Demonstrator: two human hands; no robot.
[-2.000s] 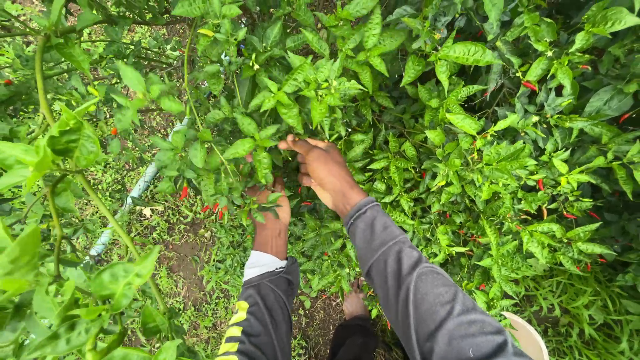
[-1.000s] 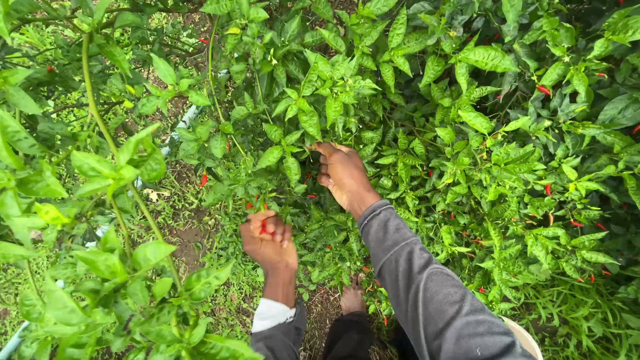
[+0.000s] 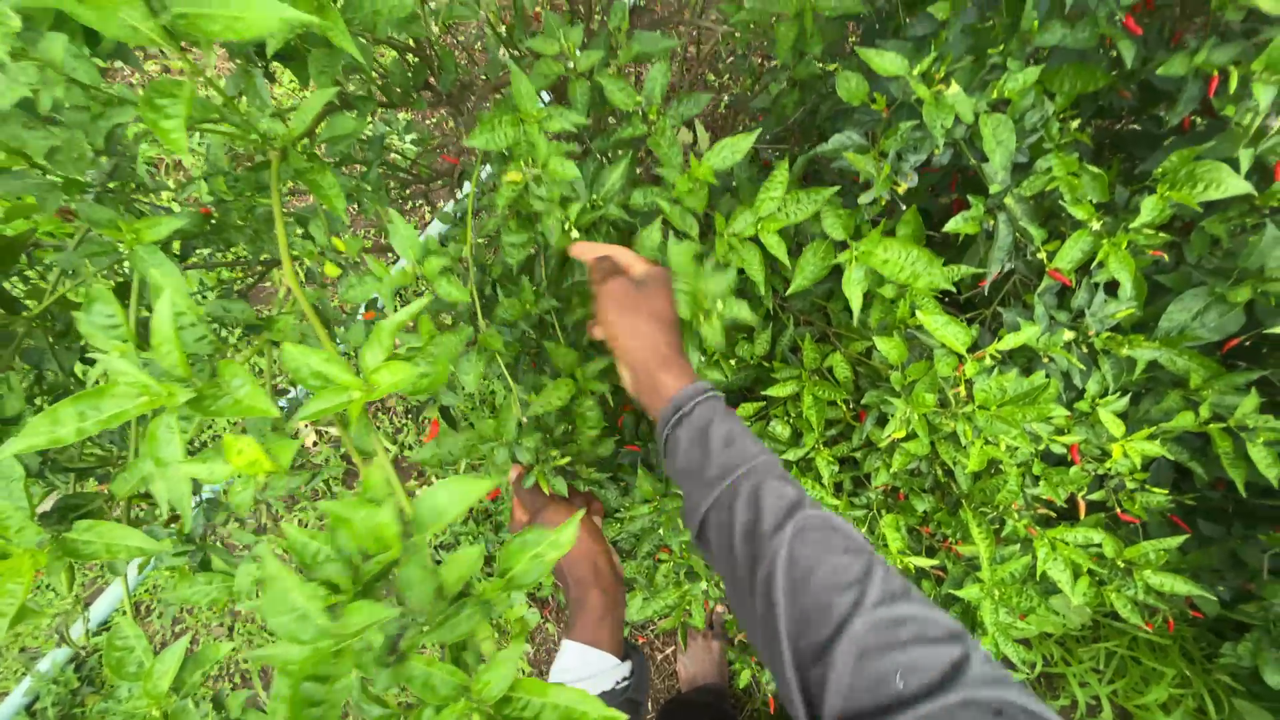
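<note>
My right hand (image 3: 635,315), in a grey sleeve, reaches among the leafy tops of a chili pepper plant (image 3: 800,210); its fingers are blurred and partly turned away, so a grip cannot be made out. Lower and to the left, my left hand (image 3: 560,520) is at the lower leaves of the plant, its fingers partly hidden by foliage. A red chili pepper (image 3: 431,431) hangs to the left above it, and a smaller red chili (image 3: 494,493) shows right beside its fingers. What the left hand holds is hidden.
Dense chili bushes with red chilies (image 3: 1060,277) fill the right side. A pale blue pipe (image 3: 100,605) runs diagonally along the ground at left. Out-of-focus leafy branches (image 3: 290,270) stand close in front at left. A bare foot (image 3: 703,655) is on the soil below.
My left hand, seen a second ago with red chilies at its fingers, is now partly behind leaves. My right hand has shifted up and left over the plant. The view has moved.
</note>
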